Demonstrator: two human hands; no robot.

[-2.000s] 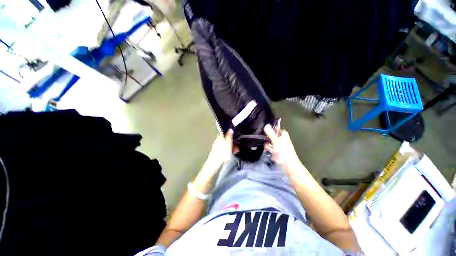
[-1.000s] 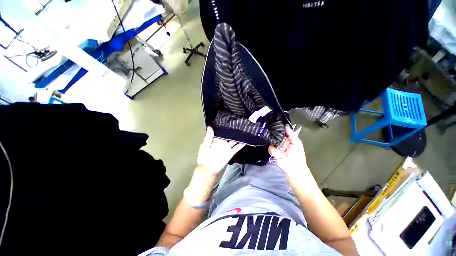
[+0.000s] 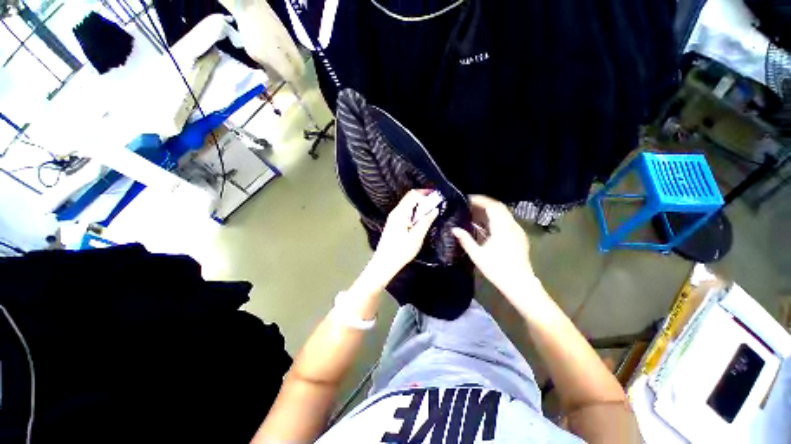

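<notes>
A black skirt point(image 3: 555, 104) hangs in front of me, with a small pale mark on its front. Its top is pulled open towards me, showing the striped lining point(image 3: 375, 156), dark with fine pale stripes. My left hand point(image 3: 408, 227) reaches into the opening and has its fingers on the lining near a small white label, which it mostly covers. My right hand point(image 3: 496, 243) holds the near right edge of the opening, thumb on the lining. The fingertips of both hands are partly hidden by cloth.
A pile of black skirts point(image 3: 130, 347) lies at the left. A blue stool point(image 3: 668, 191) stands at the right. A dark phone point(image 3: 735, 381) lies on white papers at the lower right. A blue-framed ironing station point(image 3: 173, 143) stands at the upper left.
My left hand has moved from the near edge of the waistband up and right to the label inside. My right hand still holds the right edge. More of the hanging skirt shows.
</notes>
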